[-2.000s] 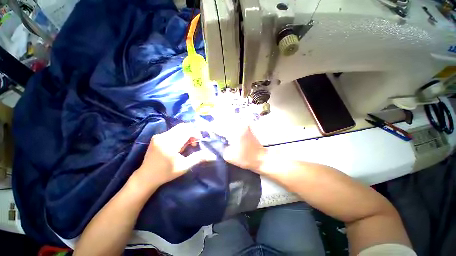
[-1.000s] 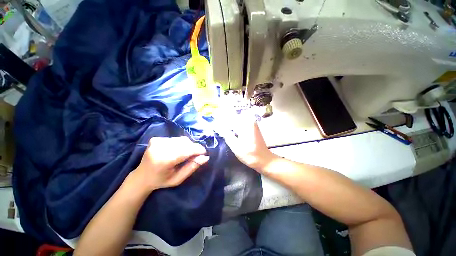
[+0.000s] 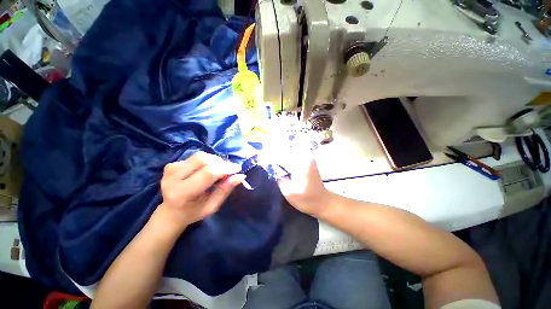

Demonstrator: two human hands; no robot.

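Observation:
The shiny navy garment (image 3: 115, 121) is heaped left of the needle and hangs over the table edge. My left hand (image 3: 196, 184) pinches the navy seam edge (image 3: 251, 164) between thumb and fingertips, below the lamp. My right hand (image 3: 302, 184) is at the right end of the same edge, close to the presser foot; its fingers are washed out by glare, so its hold is hard to see. The white sewing machine (image 3: 423, 57) stands above. The needle area is overexposed. A grey fabric piece (image 3: 297, 235) lies beside the navy cloth at the table rim.
A smartphone (image 3: 397, 134) lies on the machine bed. Right of it are dark snips with a blue-and-red tool (image 3: 474, 163) and black scissor loops (image 3: 533, 151). A yellow-green tag (image 3: 246, 96) hangs left of the needle. A red basket (image 3: 60, 301) is at the lower left.
My left hand moved off the edge, then back up to pinch it. My right hand stays near the needle. The view has shifted slightly.

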